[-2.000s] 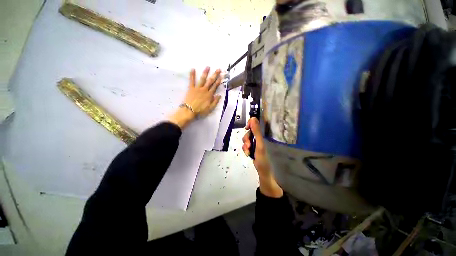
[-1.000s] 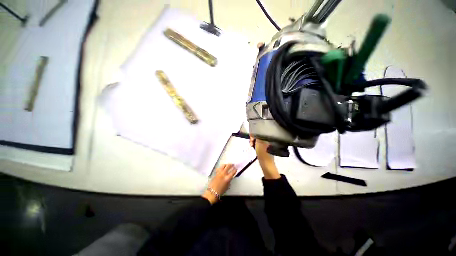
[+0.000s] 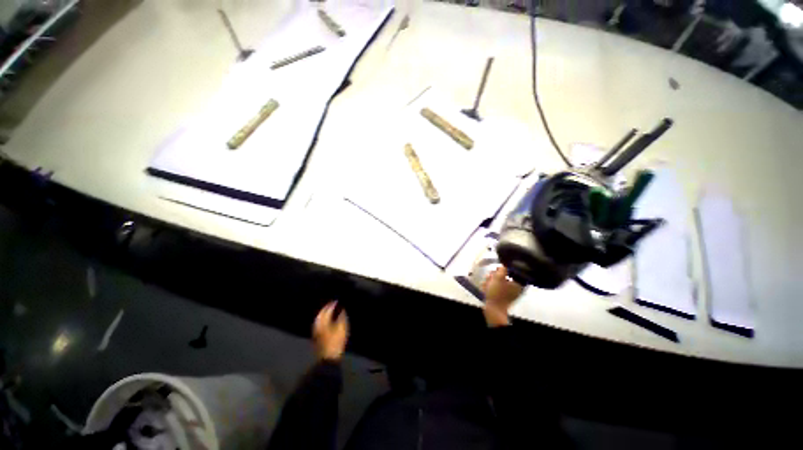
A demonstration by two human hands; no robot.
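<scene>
The blue and silver cutting machine (image 3: 541,233) stands on the table at the right edge of the white-topped fabric lay (image 3: 396,215). My right hand (image 3: 499,294) is closed around its handle, which is mostly hidden. My left hand (image 3: 331,330) is off the table's front edge, above the dark floor. A small dark patch shows at its fingers; whether it holds something cannot be told. Two brownish-gold metal weights, one upper (image 3: 447,128) and one lower (image 3: 422,173), lie on the lay. A small white-topped piece with a dark edge lies beside the machine's base, partly hidden.
Cut panels (image 3: 726,264) and a black fabric strip (image 3: 644,323) lie to the right. Another lay (image 3: 233,171) with weights is at the left. A T-shaped tool (image 3: 480,88) stands behind the weights. A cable (image 3: 536,83) runs to the machine. A pale waste bin (image 3: 189,400) stands bottom left.
My left hand has left the small piece at the table edge and moved left, off the table. My right hand stays on the machine. The view has widened, bringing the bin in.
</scene>
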